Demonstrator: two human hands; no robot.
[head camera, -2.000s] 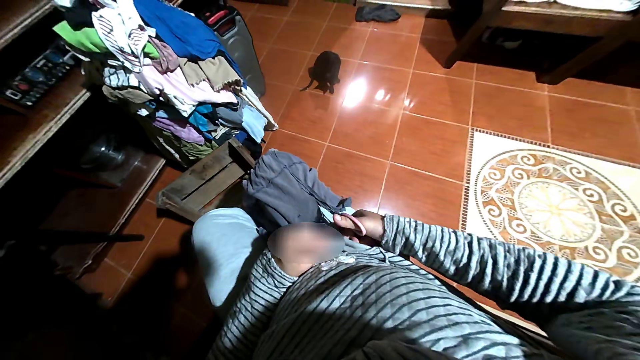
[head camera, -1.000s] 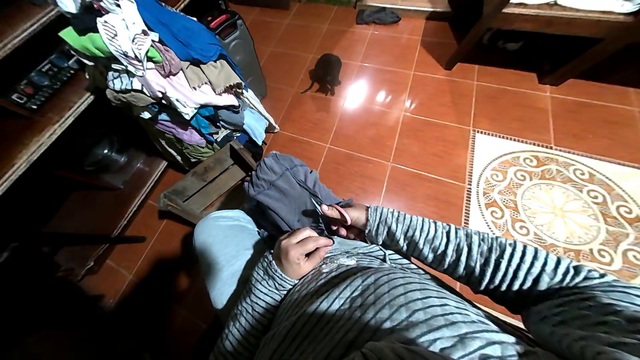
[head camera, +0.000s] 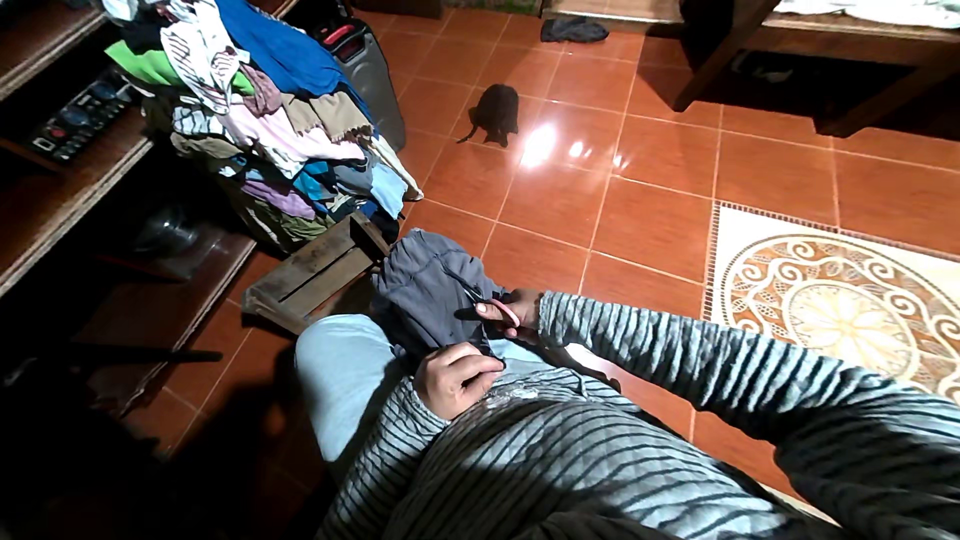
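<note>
A dark grey cloth garment lies across my lap, over the light blue trousers on my legs. My right hand has its fingers in the pink handles of a pair of scissors; the blades point up and left over the cloth. Close to my body, my left hand is curled at the near edge of the garment, fingertips together. Something small and dark shows at those fingertips, too small to identify. Whether the scissor blades touch the cloth cannot be told.
A wooden crate stands beside my left knee, below a heap of clothes. Behind the heap is a black speaker. A dark animal is on the tiled floor. Wooden shelves rise at left; a patterned mat lies at right.
Since the first frame, the scissors in my right hand have turned from lying low near my left hand to pointing up and left over the cloth. My left hand has moved slightly.
</note>
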